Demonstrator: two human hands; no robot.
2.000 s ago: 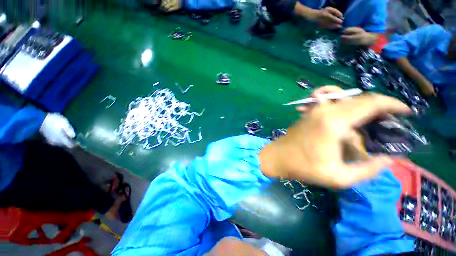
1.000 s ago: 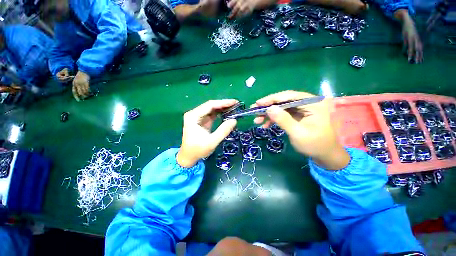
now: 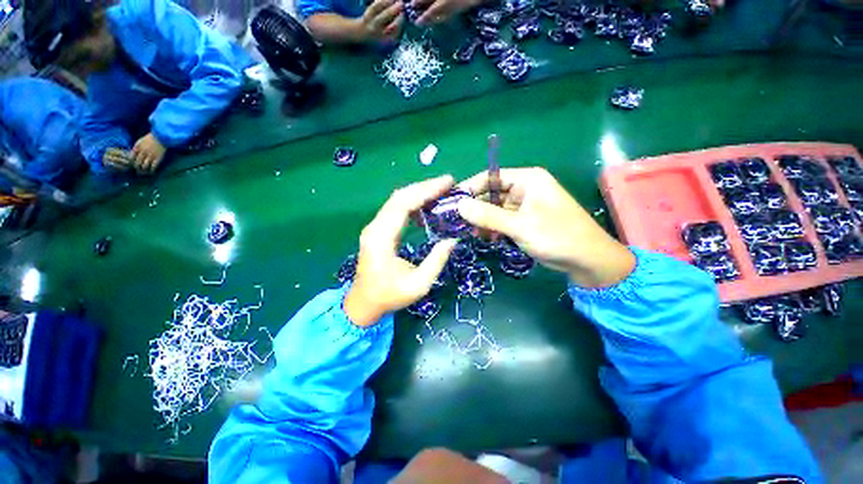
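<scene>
My left hand (image 3: 393, 260) grips a black square housing (image 3: 447, 216) with pale edges between thumb and fingers, above the green belt. My right hand (image 3: 539, 222) holds slim tweezers (image 3: 493, 161) upright between its fingers, and its thumb and fingertips touch the housing's right side. The tips of the tweezers are hidden behind the hand. Several loose housings (image 3: 473, 278) lie in a cluster below my hands. A few white strands (image 3: 470, 333) lie nearer to me.
A pile of white strands (image 3: 194, 354) lies on the left. A pink-red tray (image 3: 620, 208) with rows of black units stands on the right. A blue bin (image 3: 61, 369) is at the left edge. Across the belt are coworkers and a black fan (image 3: 285, 43).
The tweezers have turned from nearly level to upright in my right hand. My right fingers have moved left onto the housing. The belt items appear shifted slightly left.
</scene>
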